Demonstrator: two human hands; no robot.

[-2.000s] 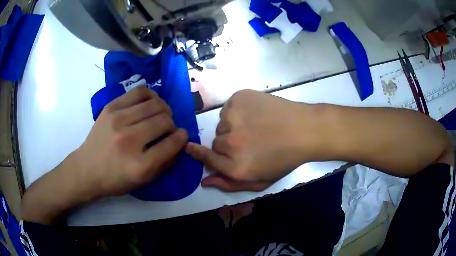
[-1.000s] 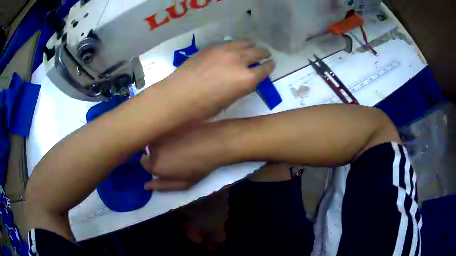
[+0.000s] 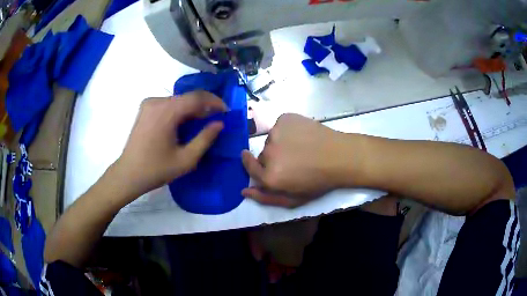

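Observation:
A large blue panel [image 3: 211,188] with a rounded near end lies on the table, its far part under the machine's presser foot [image 3: 249,69]. My left hand [image 3: 164,130] is over the panel, thumb and fingers pinching a narrow blue strip [image 3: 228,115] laid across it; the strip's full outline is unclear against the same blue. My right hand [image 3: 294,162] rests at the panel's right edge, fingers curled, fingertips touching the edge. Whether they grip it is not clear.
Small blue and white pieces [image 3: 335,55] lie right of the needle. Dark red snips [image 3: 469,118] lie further right, near an orange item [image 3: 490,64]. Blue cut pieces [image 3: 49,75] lie on cardboard at left. The machine head [image 3: 216,29] overhangs the panel.
My left hand reached right across my right arm, took the blue strip from the table and came back over the panel with it. My right hand stayed at the panel's edge.

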